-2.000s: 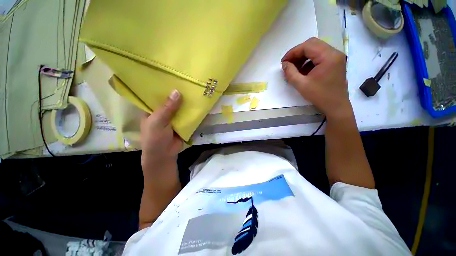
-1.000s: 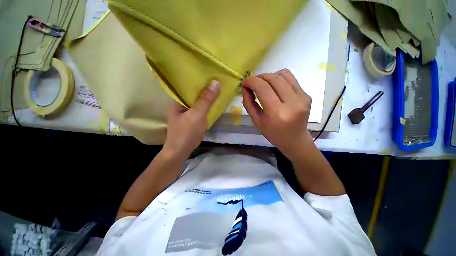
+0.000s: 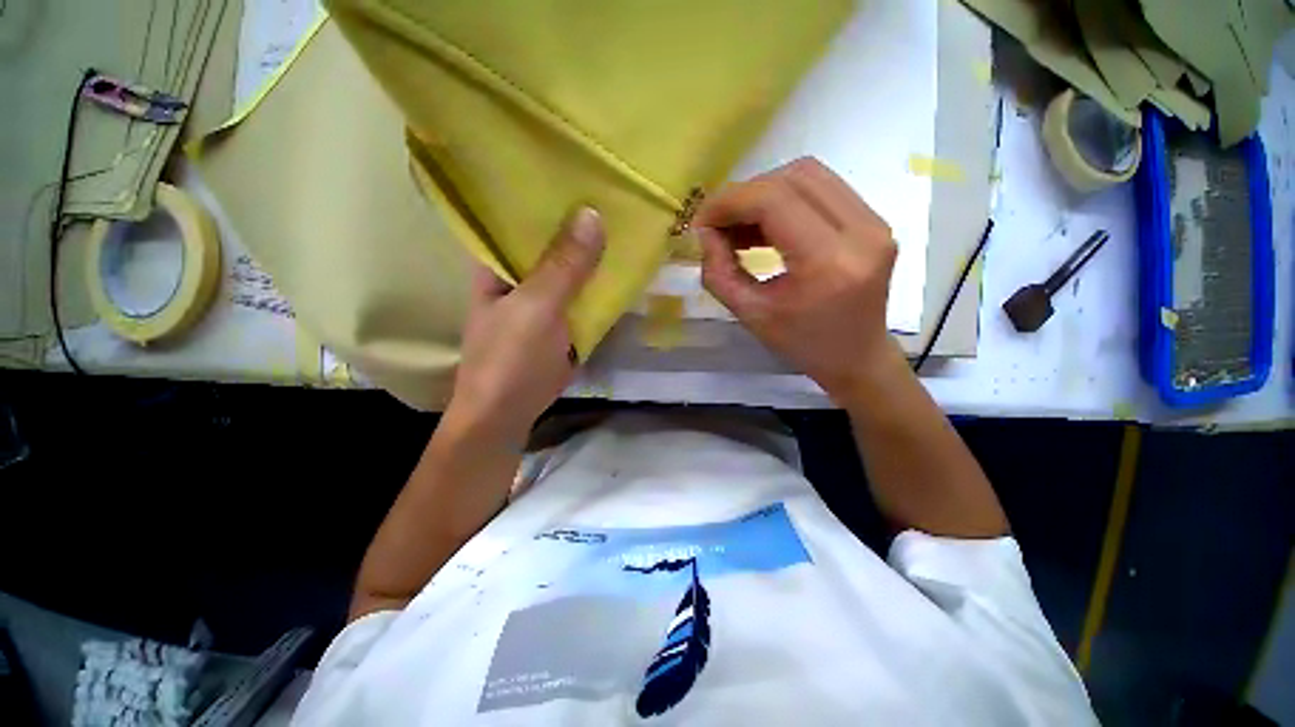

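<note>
The bag panel (image 3: 568,100) shows yellow-olive with a stitched seam running diagonally; it is lifted over the work board. The small metal logo (image 3: 687,212) sits at the lower end of the seam near the panel's right edge. My left hand (image 3: 533,320) grips the panel's lower corner, thumb on top. My right hand (image 3: 802,270) has thumb and forefinger pinched right beside the logo, at the panel's edge; whether something tiny is between the fingertips cannot be told.
White work board (image 3: 888,142) with tape scraps. At left, a tape roll (image 3: 206,263), snips (image 3: 135,98) and stacked panels (image 3: 85,142). At right, a second tape roll (image 3: 1135,139), dark punch (image 3: 1030,308), blue parts tray (image 3: 1152,284), and loose cut pieces (image 3: 1136,50).
Over two seconds, my right hand has come in from the right to the logo, and the panel has shifted right in view. Since one second ago, the hands have barely moved.
</note>
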